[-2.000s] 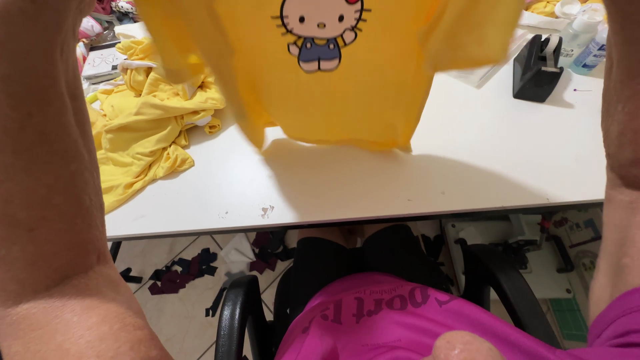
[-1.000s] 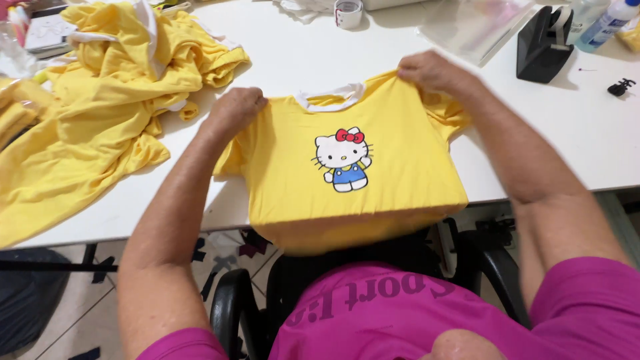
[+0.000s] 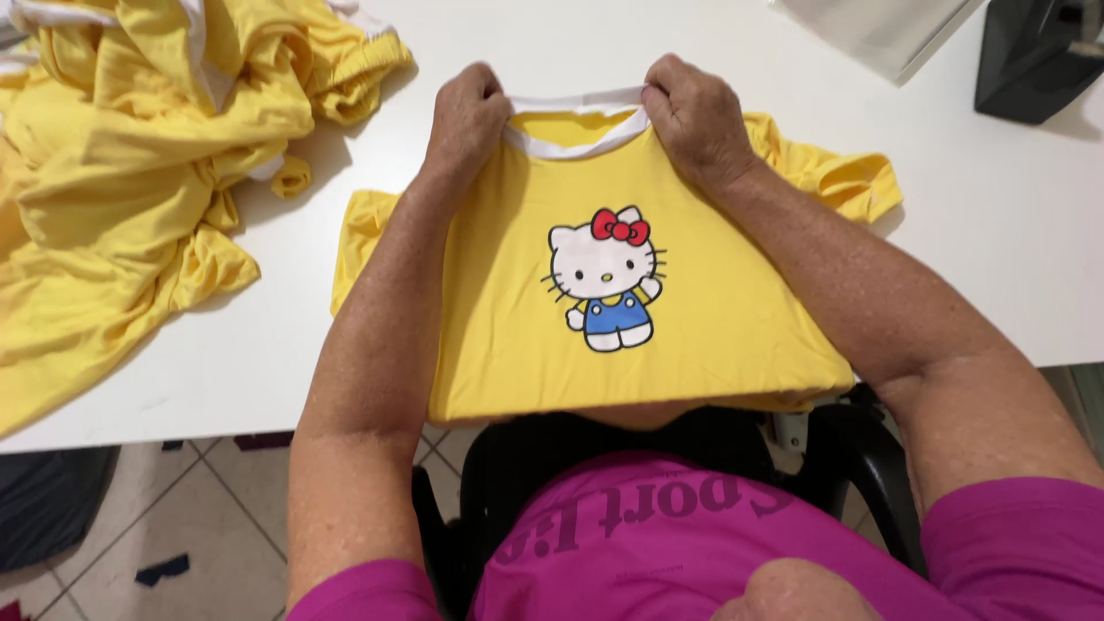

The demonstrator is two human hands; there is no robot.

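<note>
A small yellow T-shirt with a white ribbed neckband lies front up on the white table, its neck pointing away from me. A cartoon cat with a red bow and blue overalls is printed on its chest. My left hand grips the neckband at its left end, and my right hand grips it at the right end, so the neck is drawn out between them. The short sleeves stick out past my forearms. The lower part of the shirt hangs over the near table edge, and its hem is hidden.
Yellow garments with white trim are heaped on the table's left. A black tape dispenser and a clear plastic sheet or bag lie at the far right. Below the near edge are a black chair and fabric scraps on the tiled floor.
The shirt, held up in the air two seconds ago, has come down onto the table. My hands have moved from the shoulders, one second ago, inward to the neckband.
</note>
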